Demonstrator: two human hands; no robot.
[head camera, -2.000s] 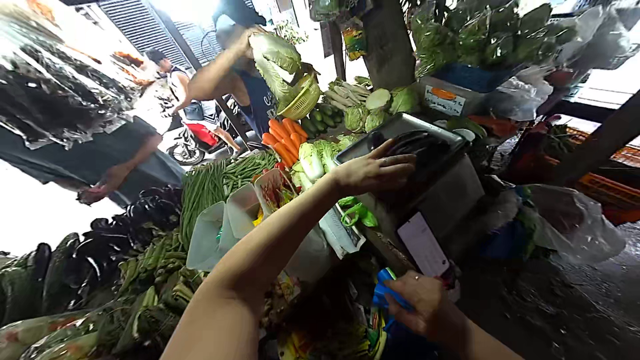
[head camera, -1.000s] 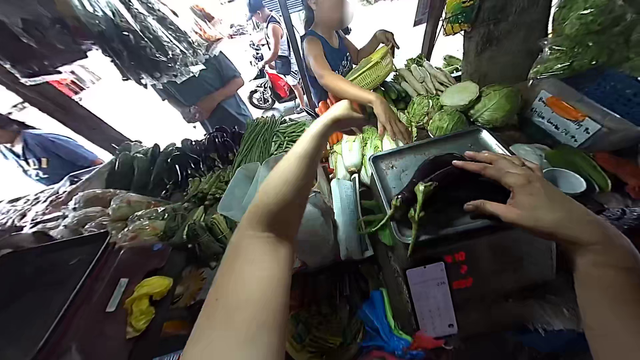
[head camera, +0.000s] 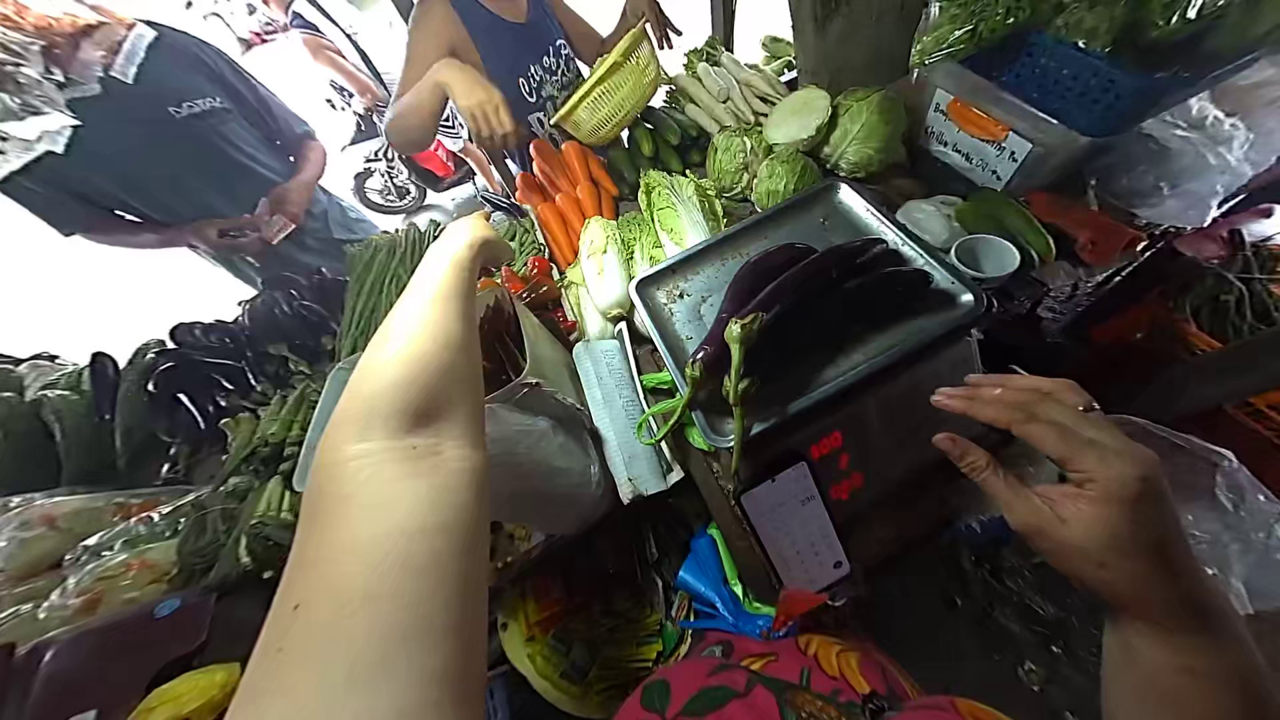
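My left arm stretches away over the stall; my left hand is foreshortened beside the red peppers and carrots, and its fingers are mostly hidden. My right hand is raised, fingers apart and holding nothing, right of the weighing scale with its red lit display. Long purple eggplants lie in the metal tray on the scale, stems hanging over the near edge. A phone leans below the tray.
Across the stall a person in a blue tank top holds a yellow plastic basket. Another person in a dark shirt stands at the left. Cabbages, green beans, more eggplants and a white cup surround the tray. Plastic bags hang below.
My right hand has moved off the eggplants to the right of the scale. The person across has drawn a hand back from near the tray. The yellow basket is now raised and tilted.
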